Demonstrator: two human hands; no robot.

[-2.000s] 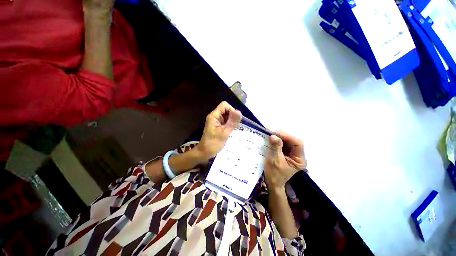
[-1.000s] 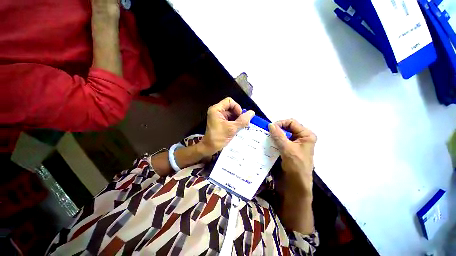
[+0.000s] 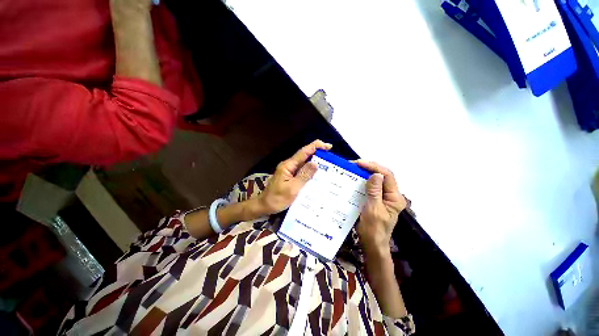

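A retail box (image 3: 323,209) with a white printed face and a blue top edge is held over my lap, tilted. My left hand (image 3: 289,182) grips its left side near the top, with the thumb on the printed face. My right hand (image 3: 381,207) grips its upper right side, thumb on the face near the blue edge. The fingers behind the box are hidden. Whether anything is inside the box cannot be seen.
Blue-and-white carton stacks (image 3: 538,42) lie at the upper right of the white table (image 3: 420,125). A single box (image 3: 570,275) lies at the lower right. A person in red (image 3: 85,98) sits at the left. An open cardboard box (image 3: 105,207) stands below.
The blue end flap that my fingertips pinched up now lies as a flat blue edge along the top of the box. My hands have shifted to the box's two sides.
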